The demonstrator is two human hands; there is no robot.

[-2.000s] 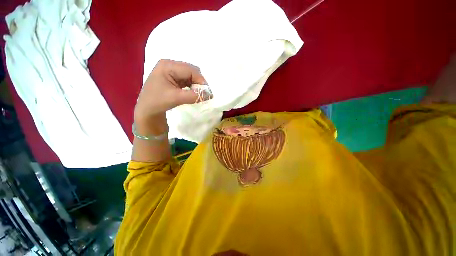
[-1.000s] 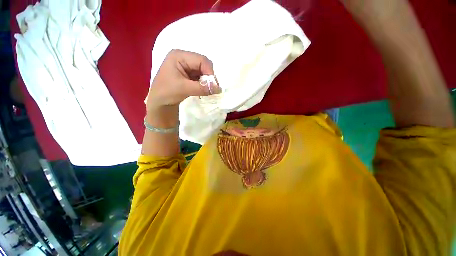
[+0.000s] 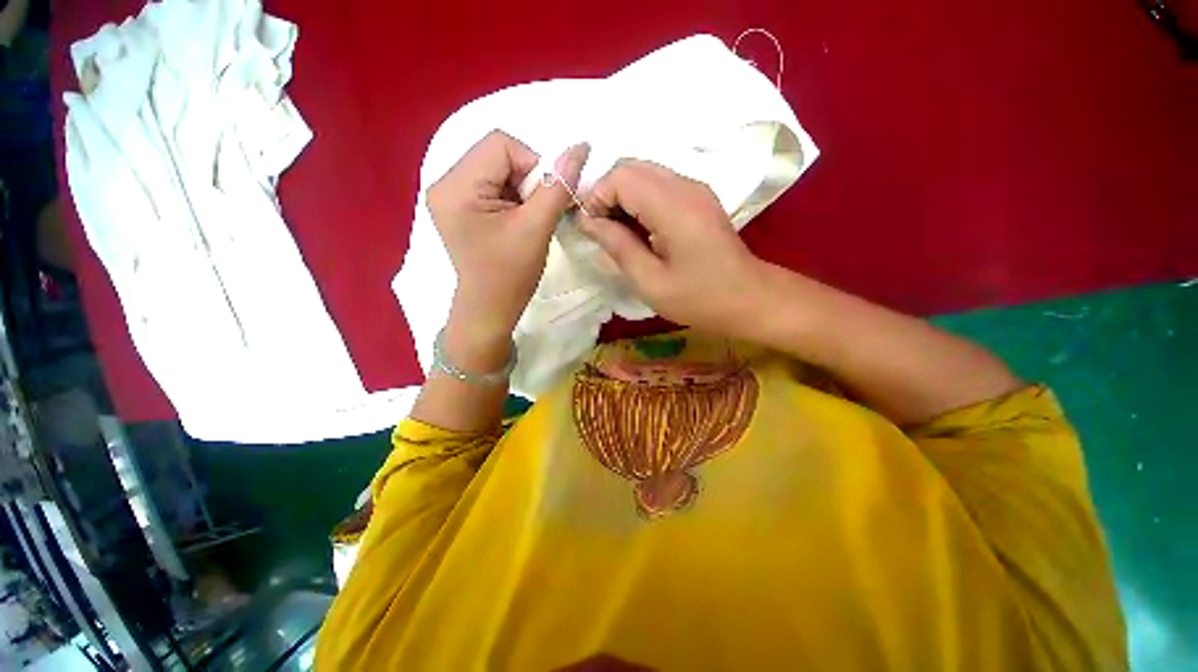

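A white garment [image 3: 526, 118] lies bunched on the red-covered table [image 3: 946, 158] in front of me. My left hand [image 3: 493, 223] pinches a small folded bit of its cloth between thumb and fingers. My right hand [image 3: 677, 243] is close beside it, fingertips pinched together near the left fingertips. A thin pale thread [image 3: 573, 197] runs between the two sets of fingertips. A needle is too small to make out. Another thin thread [image 3: 780, 59] loops on the red cloth just beyond the garment's far right edge.
A long white folded garment [image 3: 210, 250] lies at the left, hanging over the near table edge. A small black tool [image 3: 1163, 20] is at the upper right corner. Metal equipment [image 3: 118, 499] stands at lower left. Green floor [image 3: 1051, 355] shows at the right.
My right hand, at the frame's edge or out of view earlier, has come back to the left fingertips. The straight thread at upper right is now a slack loop. My left hand keeps its pinch.
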